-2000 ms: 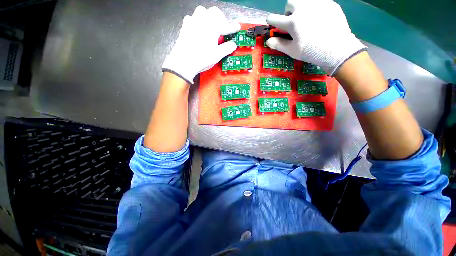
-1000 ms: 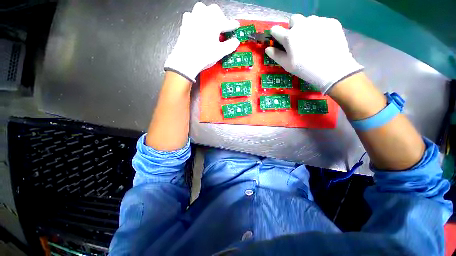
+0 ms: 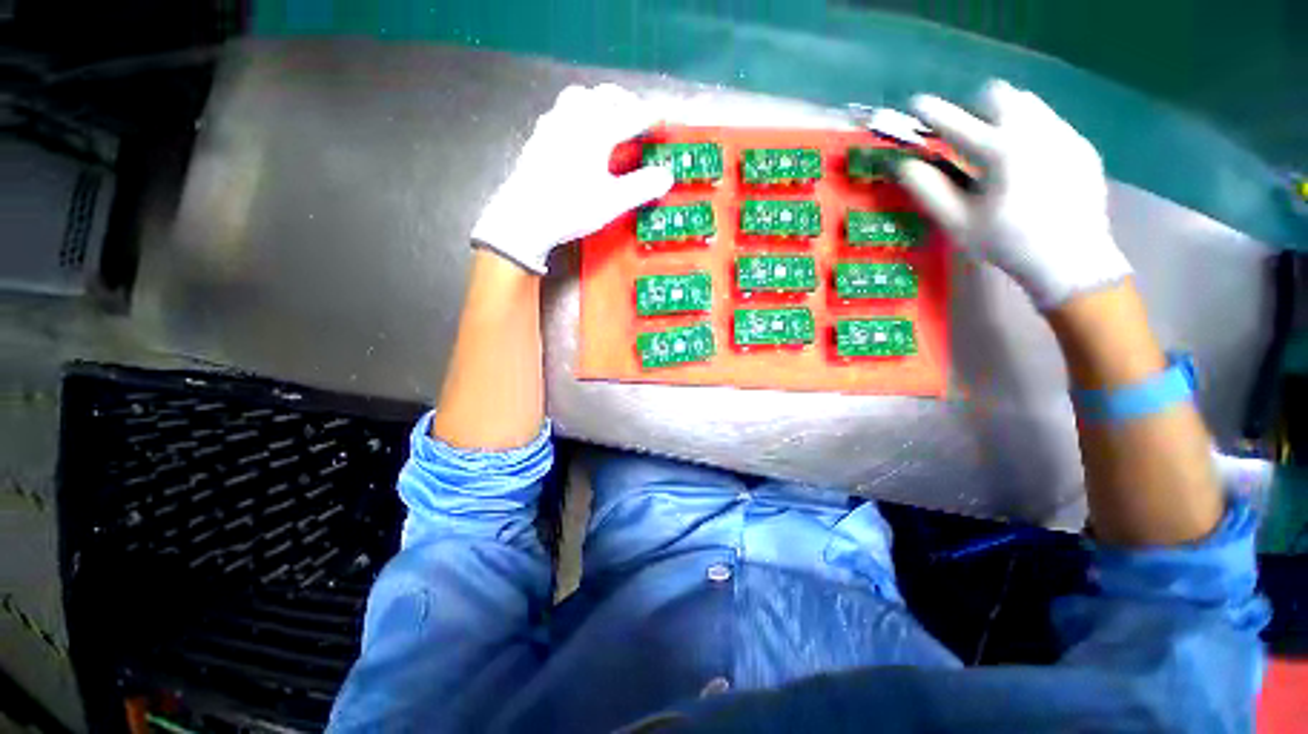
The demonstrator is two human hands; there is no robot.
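Small green circuit boards lie in three columns on a flat red-orange pad. My left hand, in a white knit glove, is at the pad's upper left corner, with fingertips at the top left board; whether it grips the board or the pad edge is unclear. My right hand, also gloved, is over the pad's upper right corner and holds side cutters. The cutters' metal jaws point up and left, just beyond the pad's top edge. Their handles are partly hidden by my fingers.
A shiny metal plate lies under the pad. A green surface runs behind it. A black bin with slotted items is at lower left. A light blue strap is on my right wrist. Something red shows at lower right.
My right hand has moved right with the cutters, away from the top left board, uncovering the middle column. My left hand stays at the upper left corner. The whole view has shifted slightly.
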